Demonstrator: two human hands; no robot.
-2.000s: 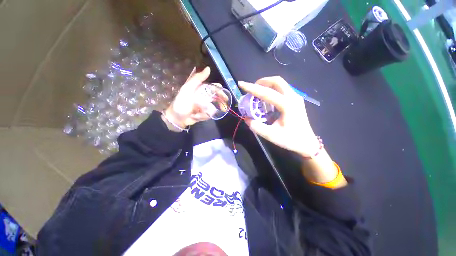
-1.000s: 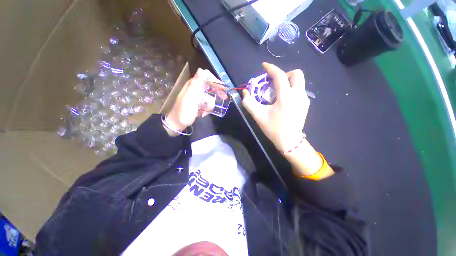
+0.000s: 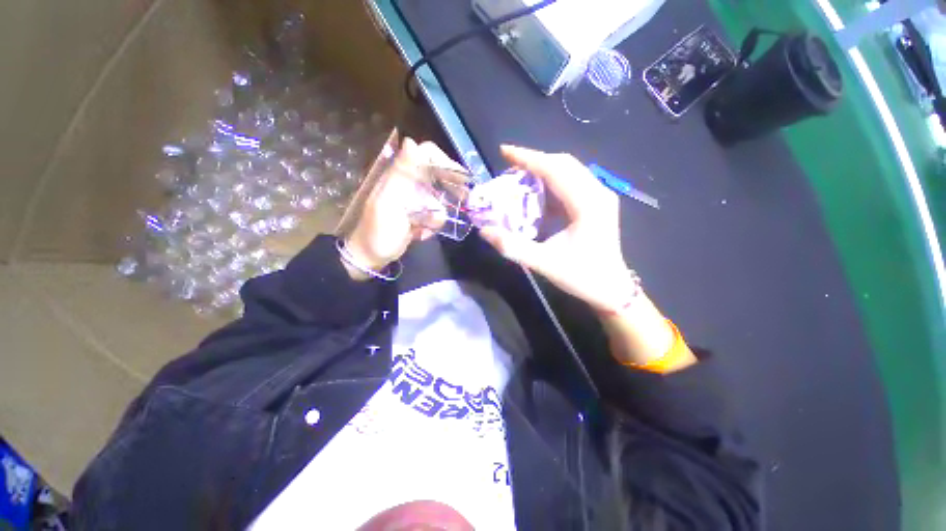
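Observation:
My left hand [image 3: 389,207] holds a clear cover [image 3: 452,216] by its closed end, with the open end turned to the right. My right hand [image 3: 568,230] grips a pale lilac housing [image 3: 510,203] between thumb and fingers. The housing's end is at the mouth of the cover, touching it or nearly so; how far it sits inside cannot be told. A little red of the lead wires shows between the two parts; the rest of the wires is hidden.
A large carton [image 3: 62,207] of clear covers [image 3: 259,176] stands left. On the black mat [image 3: 747,311] lie a blue-handled tool [image 3: 612,179], a phone [image 3: 690,71], a black lidded cup [image 3: 778,91] and a loose clear cover [image 3: 607,73] beside a white box [image 3: 581,36] with a black cable.
My right hand has brought the housing left to the cover's mouth, and the gap with red wires between them has closed. The cover has tilted from its earlier, more open-faced angle.

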